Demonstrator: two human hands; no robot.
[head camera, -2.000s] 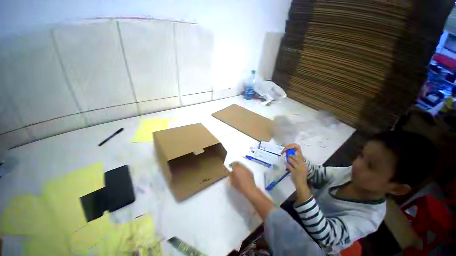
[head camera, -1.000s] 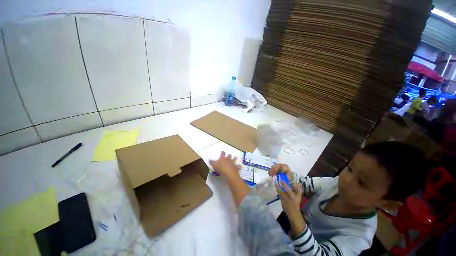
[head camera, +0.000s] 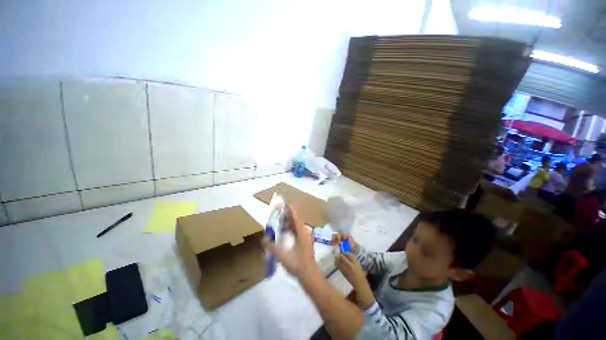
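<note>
My right hand (head camera: 296, 244) is raised over the table at the centre, its forearm coming from the lower right. It grips a slim white-and-blue retail box (head camera: 271, 229), blurred and held roughly upright. The hand is just right of the open brown carton (head camera: 219, 229) and overlaps its right side in view. More white-and-blue boxes (head camera: 323, 235) lie on the table behind my wrist, partly hidden. My left hand is not in view.
A seated child (head camera: 425, 272) at the right holds a small blue item (head camera: 345, 245). Flat cardboard (head camera: 312, 204), yellow paper (head camera: 169, 216), a black pen (head camera: 115, 225) and a black phone case (head camera: 126, 293) lie on the white table. Stacked cardboard (head camera: 418, 113) stands behind.
My right hand reached to the boxes on the table and has lifted one up and leftwards. The camera view has tilted up. The child still holds the blue item.
</note>
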